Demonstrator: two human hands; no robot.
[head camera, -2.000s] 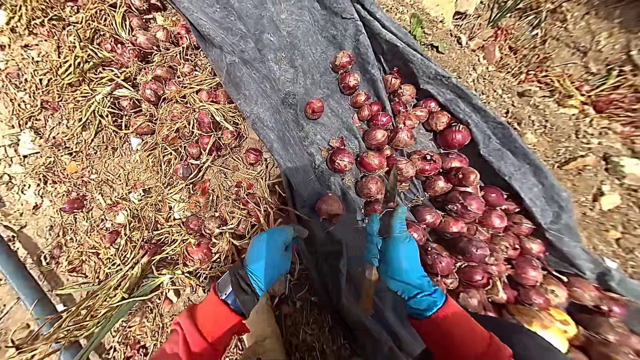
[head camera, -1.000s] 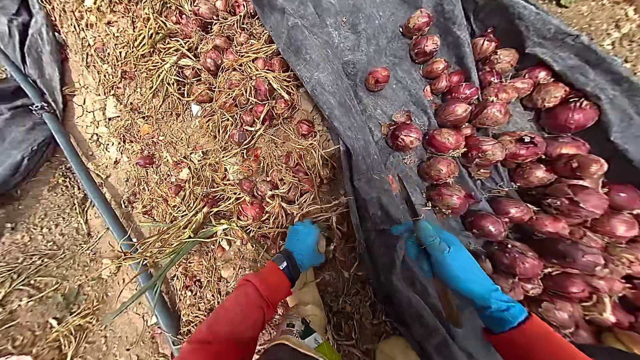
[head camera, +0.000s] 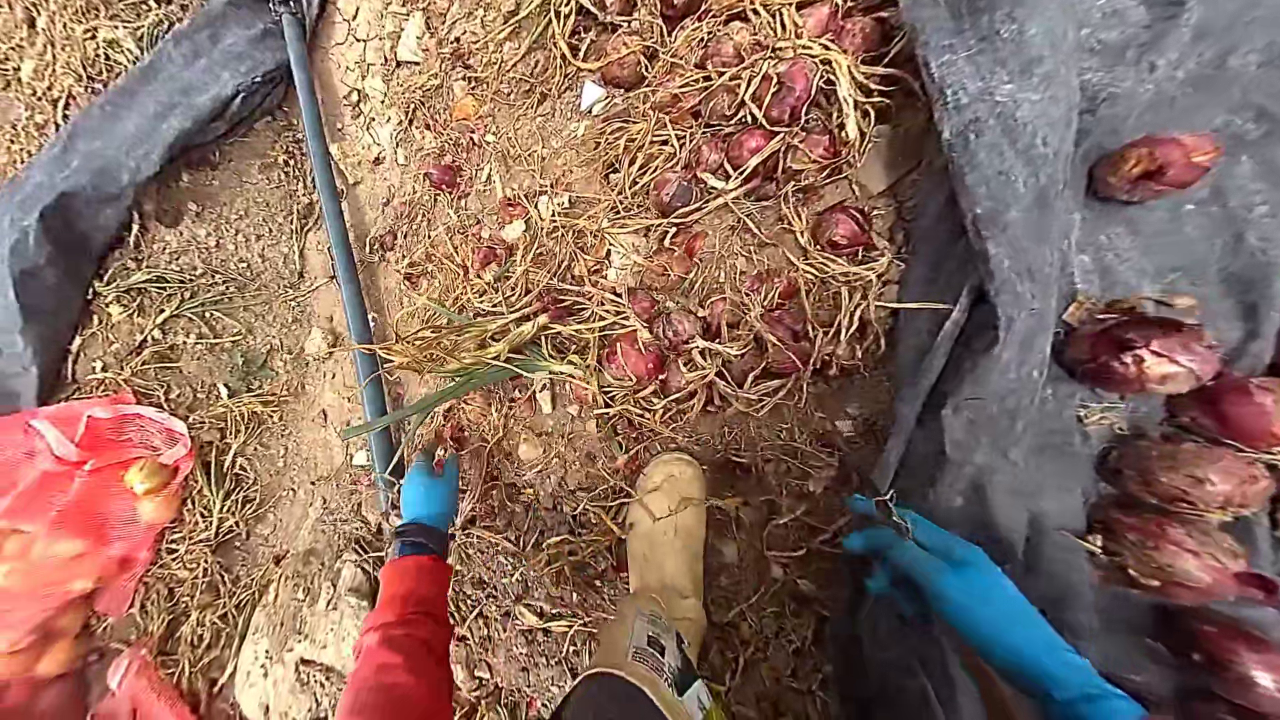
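Observation:
My left hand (head camera: 430, 492), in a blue glove, is low over the soil beside a grey-blue pipe (head camera: 340, 230); dry stalks and roots show at its fingertips, and whether it grips them is unclear. My right hand (head camera: 930, 560), also gloved in blue, is over the near edge of the dark fabric sheet (head camera: 1020, 420). Its fingers are bent, with a thin dark piece at the fingertips; a knife is not plainly visible there. Red onions with dry stalks (head camera: 632, 358) lie on the soil between and beyond my hands. Trimmed red onions (head camera: 1140, 353) lie on the sheet at the right.
A tan boot (head camera: 668, 530) stands between my hands. At the lower left lies a red mesh bag (head camera: 90, 500) with onions inside. Another dark sheet (head camera: 110, 150) is bunched at the upper left. A pale stone (head camera: 300, 640) sits near my left forearm.
The view has swung left, bringing the red mesh bag into sight. My left hand has moved left, from near the sheet to beside the pipe. The blade seen by my right hand earlier is no longer plain.

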